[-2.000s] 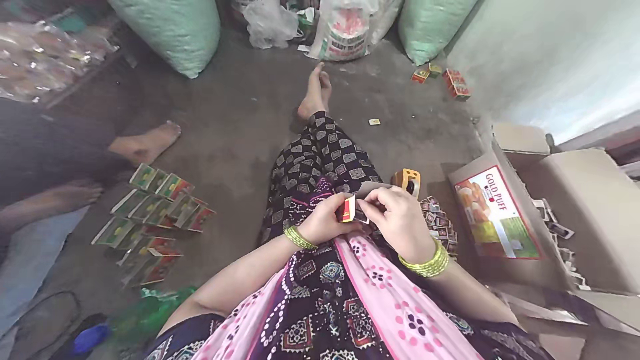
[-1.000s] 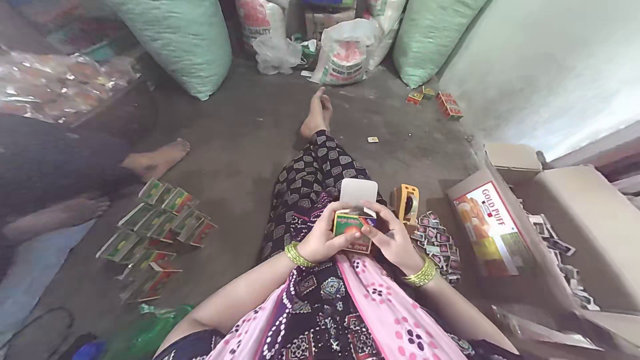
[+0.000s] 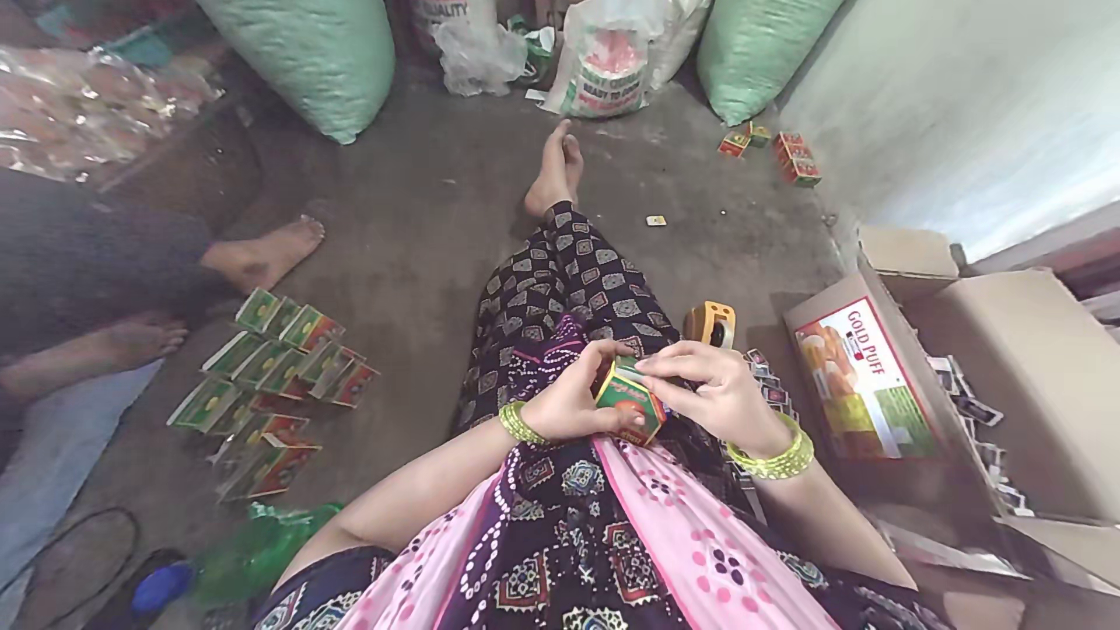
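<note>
My left hand (image 3: pixel 588 395) grips a small green, red and yellow printed carton (image 3: pixel 632 404) above my lap, thumb on its front face. The fingertips of my right hand (image 3: pixel 713 385) pinch at the carton's upper edge, where a pale flap shows. Just beyond my right hand lies a yellow tape dispenser (image 3: pixel 710 324), partly hidden. A pile of small printed packets (image 3: pixel 770 381) lies beside my right wrist, partly covered by it. Rows of similar green and red cartons (image 3: pixel 278 366) stand on the floor at left.
At right is an open cardboard box (image 3: pixel 866 376) holding small packets. Another person's bare foot (image 3: pixel 267 252) rests near the carton rows. Green sacks (image 3: pixel 306 61) and a white printed sack (image 3: pixel 604 61) stand ahead. More red cartons (image 3: pixel 796 159) lie near the wall. A green plastic bag (image 3: pixel 254 551) is at lower left.
The carton's raised white flap, upright one second ago, is now lowered under my right fingers. My right hand has moved onto the carton's top edge.
</note>
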